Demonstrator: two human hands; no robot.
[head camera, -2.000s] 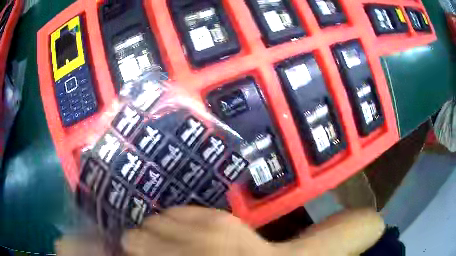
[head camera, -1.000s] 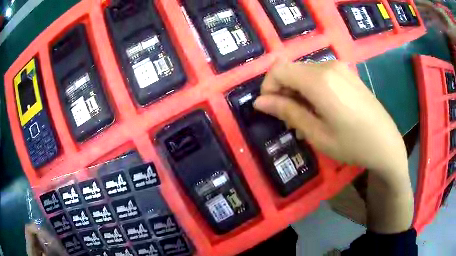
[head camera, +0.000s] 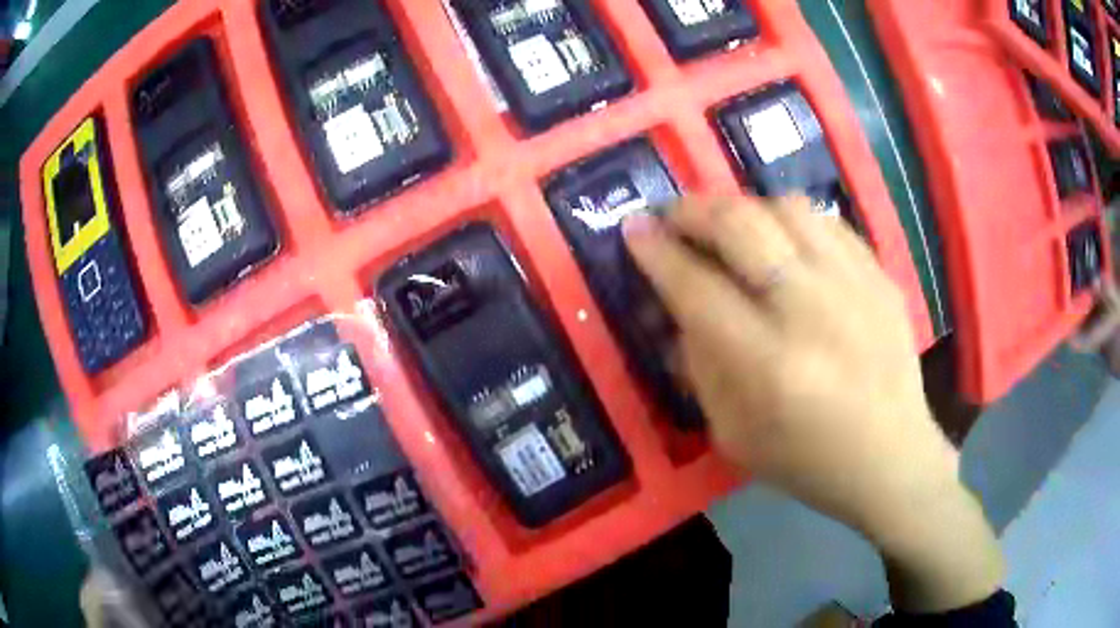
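Observation:
A clear sticker sheet (head camera: 273, 503) with rows of black logo squares lies over the near left part of the red foam tray (head camera: 491, 184). My left hand (head camera: 98, 601) shows only as a blurred sliver at its lower left edge, seemingly holding it. My right hand (head camera: 786, 356) is over a back-up phone (head camera: 614, 233) in the near row, its fingertips at the logo area; the hand hides the phone's battery bay. Whether a sticker is under the fingers cannot be told. Another back-up phone (head camera: 510, 380) with a dark logo square lies to its left.
A front-up phone (head camera: 92, 245) with yellow film sits in the far left pocket. More back-up phones (head camera: 356, 111) lie in the far row. A second red foam tray (head camera: 970, 184) holding phones stands at right. Part of another person's hand (head camera: 1099, 331) shows at the right edge.
The sticker sheet has been lowered flatter onto the tray. My right hand came in over the near-row phones, and its fingertips are now at the logo area. The second tray at right has come closer.

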